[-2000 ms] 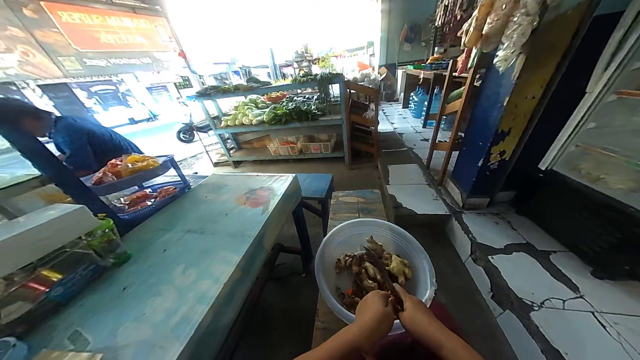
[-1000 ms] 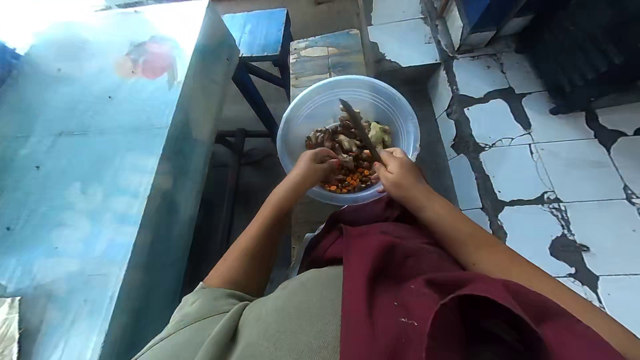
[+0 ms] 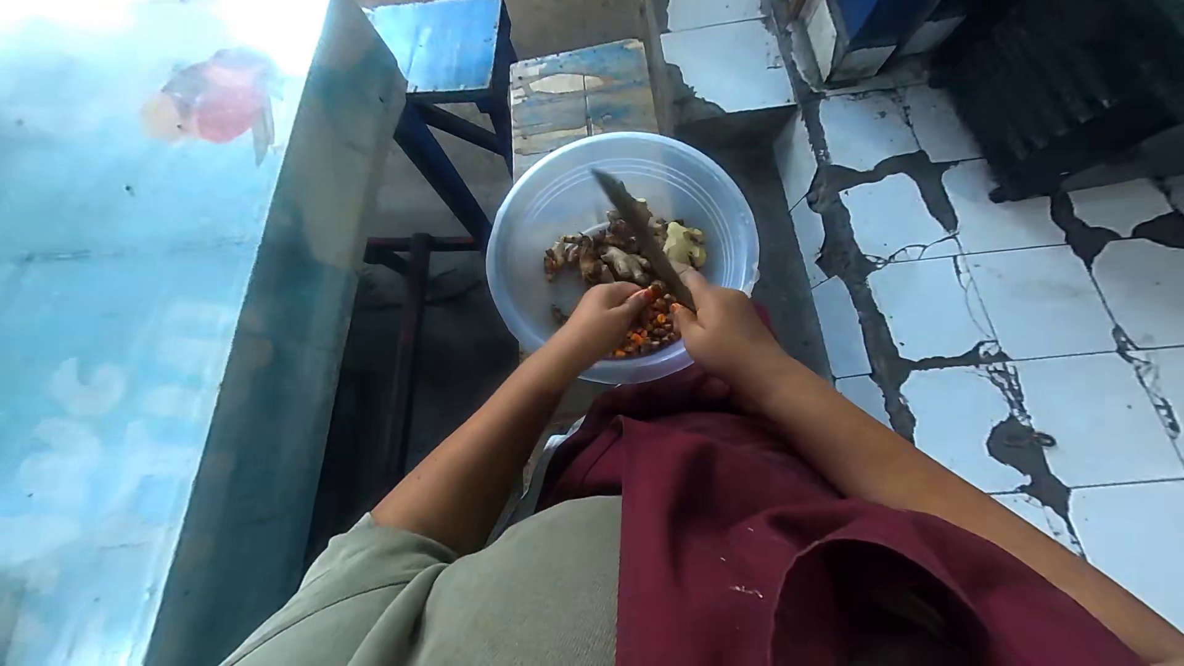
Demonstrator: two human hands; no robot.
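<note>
A whitish plastic basin [image 3: 527, 208] sits in front of my body. My right hand [image 3: 726, 328] is closed around a knife [image 3: 638, 227], whose darkened blade points up and to the left over the basin. Close beside it, my left hand [image 3: 606, 319] pinches a small orange piece, perhaps turmeric, between thumb and fingertips. Under both hands lie small cut orange and brown pieces [image 3: 652, 328]. Knobbly brown roots [image 3: 624, 264] fill the middle of the basin, and a paler piece of ginger [image 3: 684, 243] rests at their right.
A long blue table [image 3: 185, 305] runs along the left. Beyond the basin stand a worn wooden bench [image 3: 587, 92] and a blue stool [image 3: 439, 46]. Cracked white floor tiles [image 3: 971, 296] and a raised step edge lie to the right, with a dark slatted object [image 3: 1064, 92] behind.
The view has tilted steeply down since two seconds ago. My left hand has come closer to the right hand and the knife since one second ago.
</note>
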